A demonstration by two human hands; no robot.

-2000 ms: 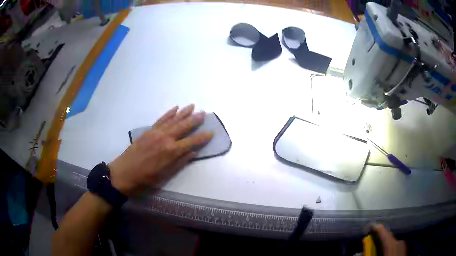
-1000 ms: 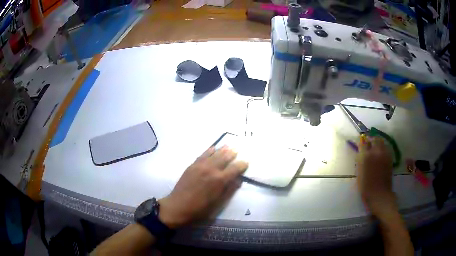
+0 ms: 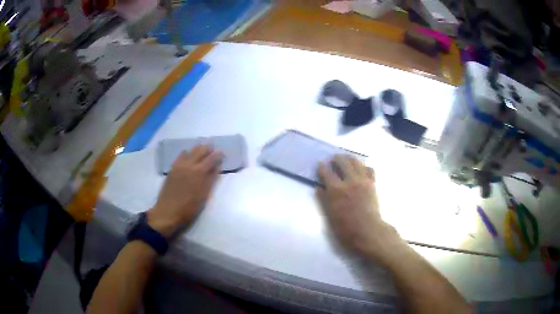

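Note:
A grey panel with a dark edge (image 3: 233, 152) lies flat on the white table at left. My left hand (image 3: 191, 184) rests on it, fingers over its lower middle. A second grey panel with a dark border (image 3: 291, 153) lies to its right, tilted in direction. My right hand (image 3: 349, 196) rests on that panel's right part, fingers bent, hiding its end. Both hands press from above; whether the fingers grip an edge cannot be told. The picture is blurred by motion.
Two curled black and grey pieces (image 3: 358, 111) (image 3: 405, 127) lie at the back. The sewing machine head (image 3: 485, 132) stands at right. Scissors (image 3: 517, 232) with yellow and green handles and a purple tool (image 3: 487, 221) lie near it. A blue strip (image 3: 169, 107) and orange tape are at left.
My left hand has moved from the right panel to the left one. My right hand has let go of the scissors and moved onto the right panel, which has moved left, away from the machine.

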